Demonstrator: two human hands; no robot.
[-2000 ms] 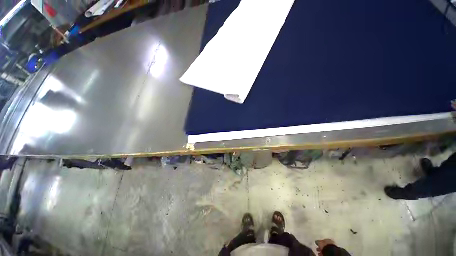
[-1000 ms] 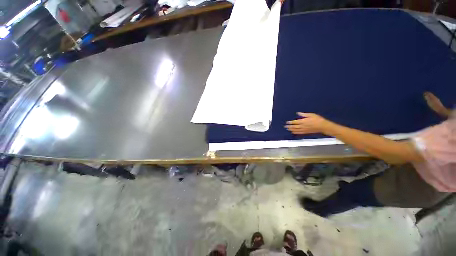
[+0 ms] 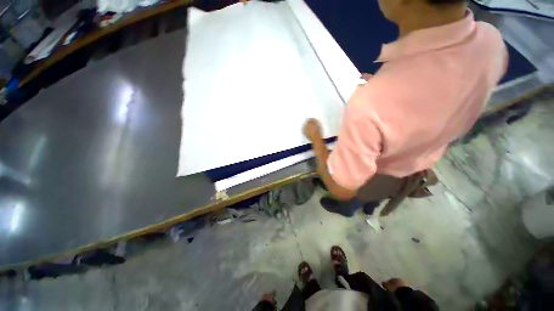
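A white paper sheet [image 3: 243, 91] lies partly unrolled over the navy cloth [image 3: 352, 27] on the long table. Navy shows along its lower edge and at the upper right. A white strip [image 3: 261, 171] runs beside the cloth's near edge. Another person in a pink shirt [image 3: 419, 103] leans at the table with a hand on or at the paper. My left hand [image 3: 268, 297] and my right hand [image 3: 395, 284] are small at the bottom edge, low beside my body and away from the table. Their fingers are too small to read.
The grey table [image 3: 79, 152] extends left, with a yellowish edge [image 3: 140, 231] towards me. Dark scraps [image 3: 291, 194] lie beneath it. The other person's legs stand on the aisle floor. A white bin [image 3: 540, 212] is at the right. A cluttered bench [image 3: 103, 30] runs behind.
The white paper has opened out from a narrow, partly rolled piece into a wide sheet over the navy. The person in pink has moved in from the right. The view has turned.
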